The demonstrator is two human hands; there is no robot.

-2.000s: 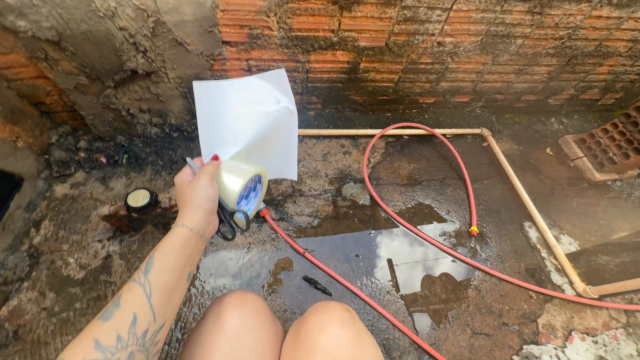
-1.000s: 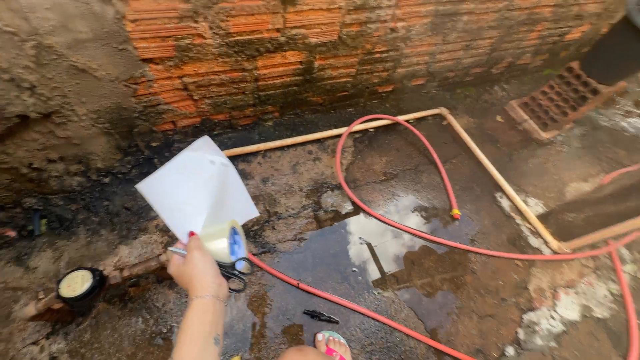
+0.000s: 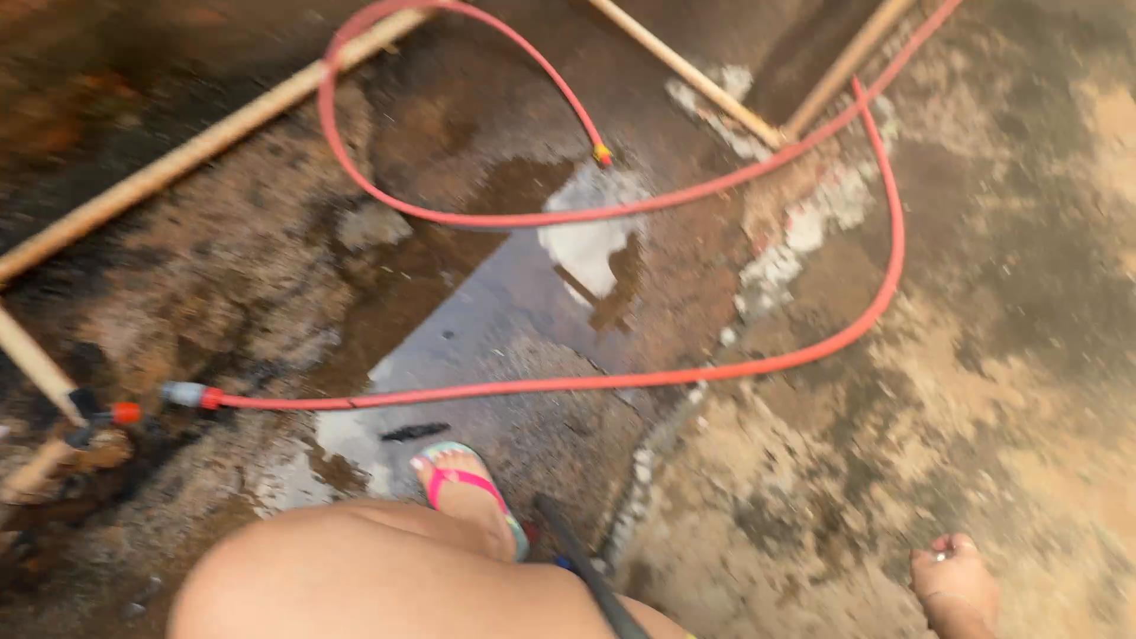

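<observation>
Low at the right edge, my right hand (image 3: 954, 577) is over the stained concrete, its fingers curled and a small shiny spot on one of them. Blur hides whether it holds anything. My left hand is out of view. A red hose (image 3: 532, 386) runs across the wet ground, with a grey and red connector (image 3: 188, 395) at its left end. Another length of red hose (image 3: 568, 216) loops above it and ends in a yellow fitting (image 3: 603, 154). A small black part (image 3: 414, 432) lies beside my foot in a flip-flop (image 3: 466, 488).
A puddle (image 3: 479, 311) spreads under the hoses. Pale pipes (image 3: 204, 146) cross the upper left and meet at a corner (image 3: 772, 133) at the upper right. A black fitting with an orange piece (image 3: 124, 413) is at the left. A dark strip (image 3: 577, 559) passes my bent leg (image 3: 382, 577).
My left hand, with the white sheet, tape roll and black-handled scissors, has left the view. My right hand has come into view at the lower right. The view has swung down and right.
</observation>
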